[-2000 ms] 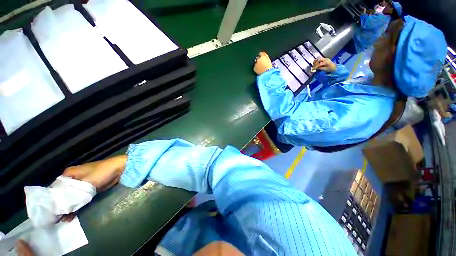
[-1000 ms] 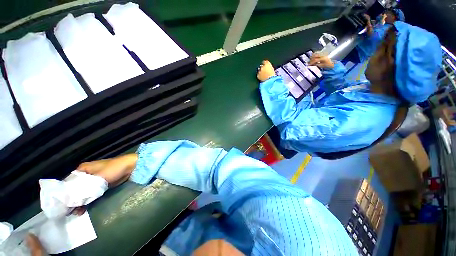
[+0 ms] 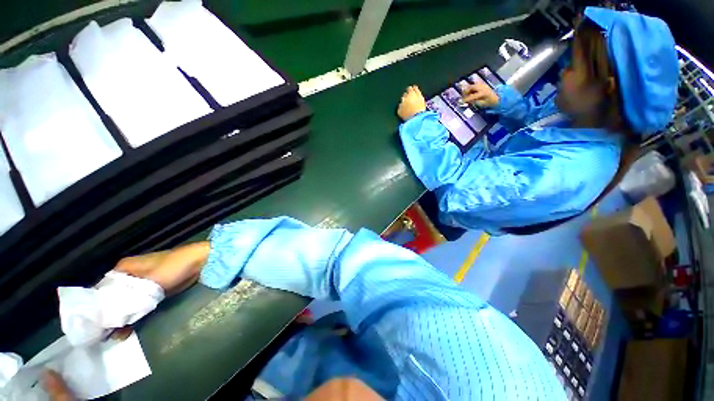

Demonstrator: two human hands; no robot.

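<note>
My right hand point(image 3: 160, 270) is at the lower left, closed around a crumpled white wiping cloth point(image 3: 109, 305). Below the cloth lies a flat white protective bag point(image 3: 106, 368) on the green bench. Only a finger or thumb of my left hand point(image 3: 56, 385) shows at the bottom left edge, on the white bag; the rest is hidden or cut off. Whether a screen is inside the bag cannot be told. Stacked black trays point(image 3: 227, 135) stand just beyond my right hand, with several white-bagged flat pieces point(image 3: 141, 82) side by side in the top one.
A person in a blue smock point(image 3: 524, 168) sits further along the green bench point(image 3: 344, 149), hands at a black tray of screens point(image 3: 468, 110). A pale post point(image 3: 365, 39) stands behind the bench. Cardboard boxes point(image 3: 626, 247) and a tray of small parts point(image 3: 575, 329) are at the lower right.
The view has shifted slightly back and forth. My right hand still holds the cloth near the bag. The other person's hand has moved over the tray and their head has turned.
</note>
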